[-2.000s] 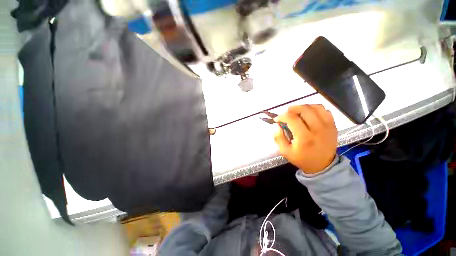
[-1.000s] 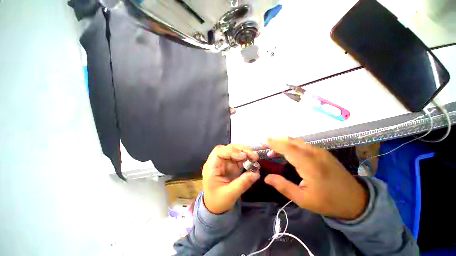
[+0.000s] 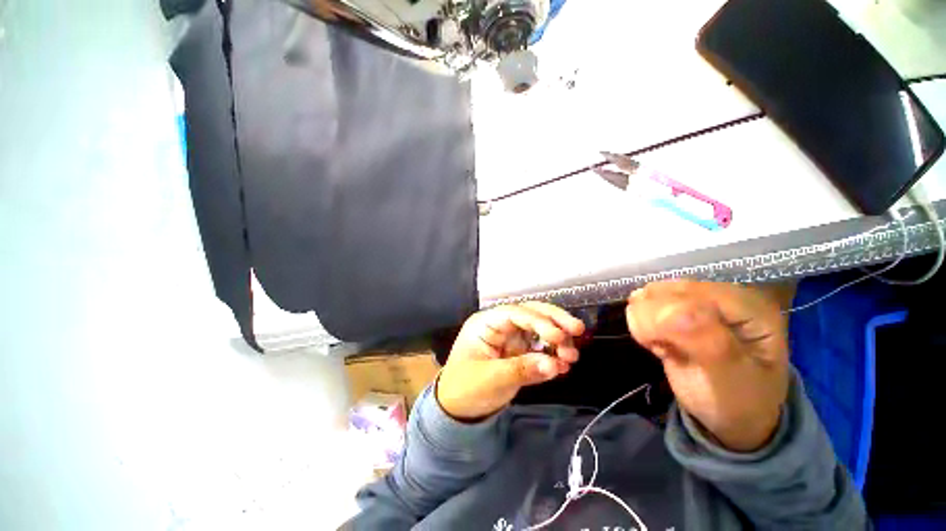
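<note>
My left hand (image 3: pixel 501 358) is in front of the table's edge, above my lap, with a tiny shiny part (image 3: pixel 539 343) between its fingertips. It may be a bobbin or bobbin case. My right hand (image 3: pixel 716 347) is to its right, fingers closed together and slightly blurred. A very fine thread line shows faintly between the hands; whether the right fingertips pinch it is hard to see. Thread snips (image 3: pixel 666 191) with a pink and light blue handle lie on the white table (image 3: pixel 560 233). Dark grey cloth (image 3: pixel 363 187) lies flat at the left.
The sewing machine's presser foot area (image 3: pixel 510 42) is at the top. A black smartphone (image 3: pixel 819 99) with a white cable lies at the right. A ruler strip (image 3: pixel 716 264) runs along the front edge. A blue crate (image 3: pixel 869 384) and cardboard box (image 3: pixel 389 368) are below.
The snips went from my right hand to the table. Both hands came together over my lap, the left with the small part. Since then my right hand has moved right, away from the left, and closed.
</note>
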